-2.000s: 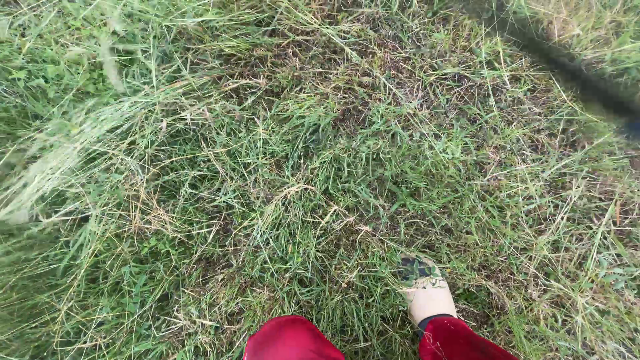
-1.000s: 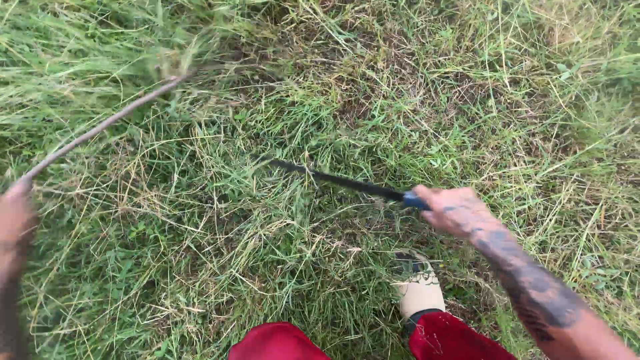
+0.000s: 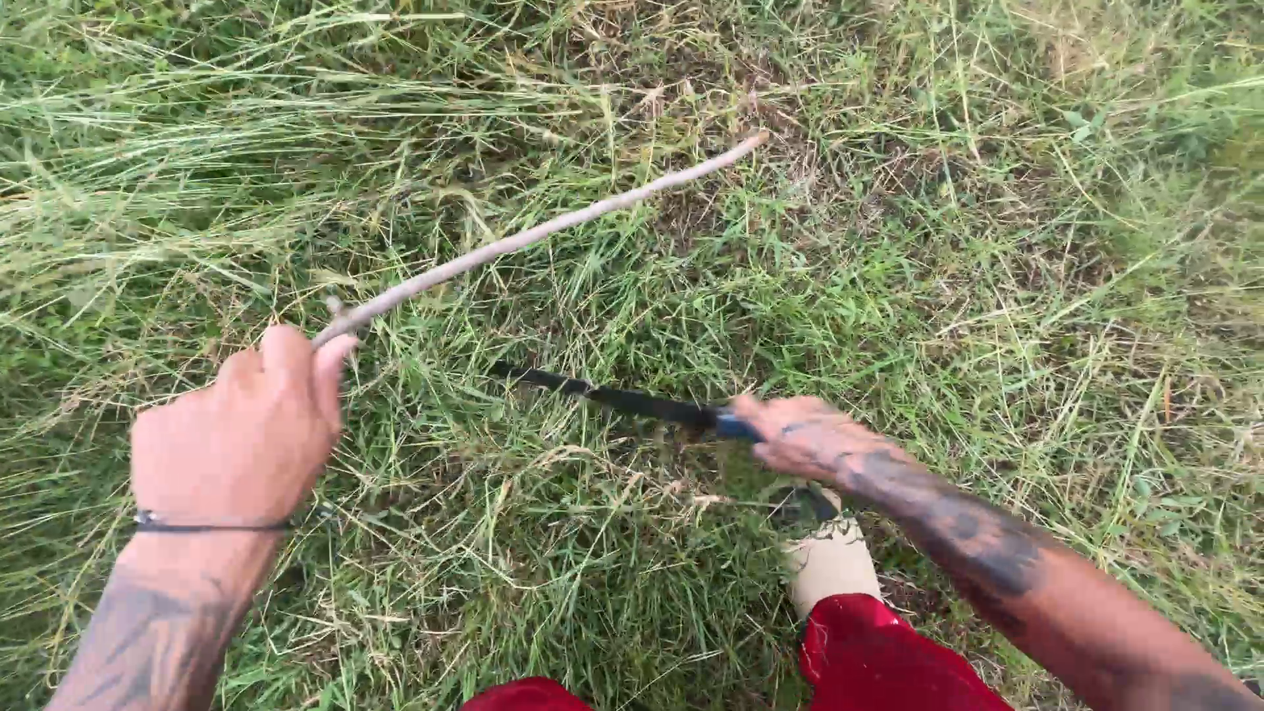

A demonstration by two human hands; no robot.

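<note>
A thin wooden stick (image 3: 533, 234) is gripped at its lower end by my left hand (image 3: 242, 425), which has a dark cord around the wrist. The stick slants up and right over the grass. My right hand (image 3: 795, 434) is closed around the blue handle (image 3: 736, 426) of a machete. Its long dark blade (image 3: 632, 400) points left, low over the cut grass (image 3: 553, 513), and its tip is partly hidden among the stems. Stick and blade are apart, the stick lying farther up the view.
Long grass (image 3: 247, 128) leans over at the upper left. Shorter grass with dry stems (image 3: 987, 296) covers the ground at the right. Below my right hand are a beige boot (image 3: 834, 568) and a red trouser leg (image 3: 879, 657).
My left hand has come farther into view from the left edge, and the stick now reaches across the upper middle. The machete remains in my right hand, its blade still pointing left.
</note>
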